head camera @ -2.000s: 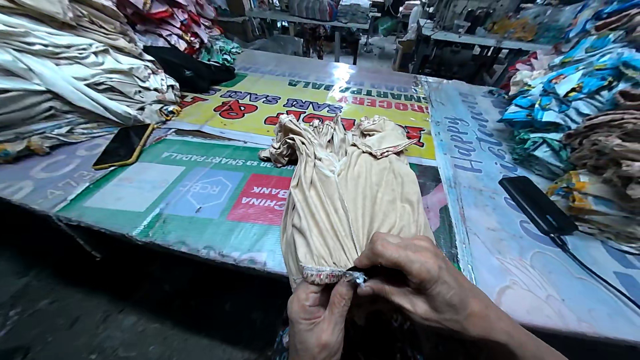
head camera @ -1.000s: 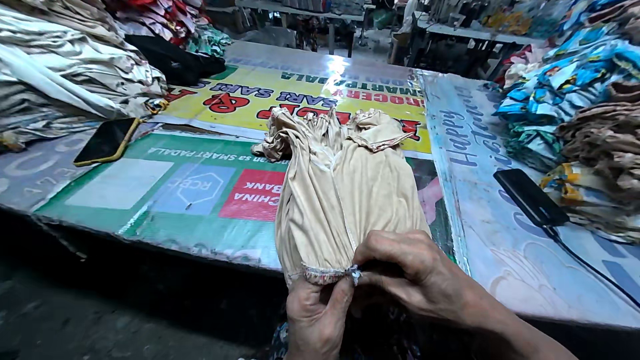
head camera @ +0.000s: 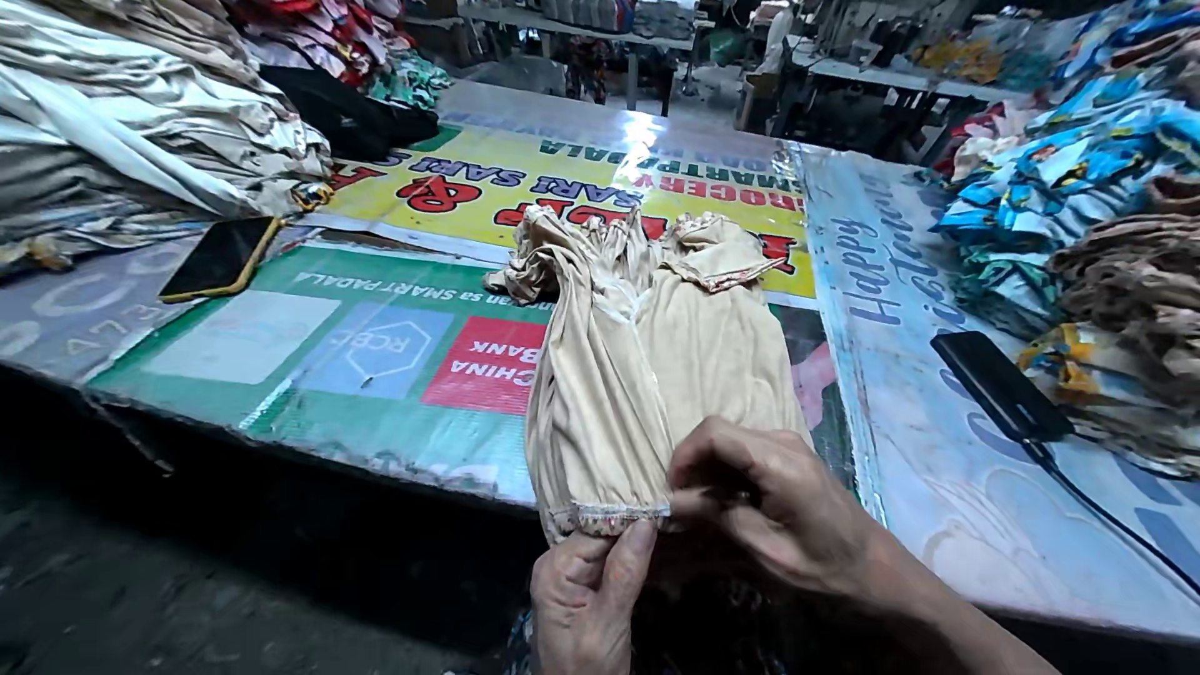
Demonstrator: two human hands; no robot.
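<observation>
A cream fabric garment (head camera: 656, 347) with gathered, ruffled parts at its far end lies on the table and hangs toward me over the near edge. My left hand (head camera: 591, 591) pinches its near hem, a gathered band with a whitish edge, between thumb and fingers. At the right end of that band is my right hand (head camera: 778, 506), its fingers curled and slightly blurred. Whether those fingers grip the cloth or something small cannot be told.
Banner sheets (head camera: 403, 347) cover the table. A phone in a yellow case (head camera: 220, 260) lies left; a black device (head camera: 1001, 384) with a cable lies right. Piled pale cloth (head camera: 141, 122), black cloth (head camera: 347, 112) and blue printed cloth (head camera: 1050, 206) flank the work area. Sewing stations stand behind.
The small whitish-blue bit between my fingertips at the hem in the earlier frames no longer shows there. My left hand still pinches the band.
</observation>
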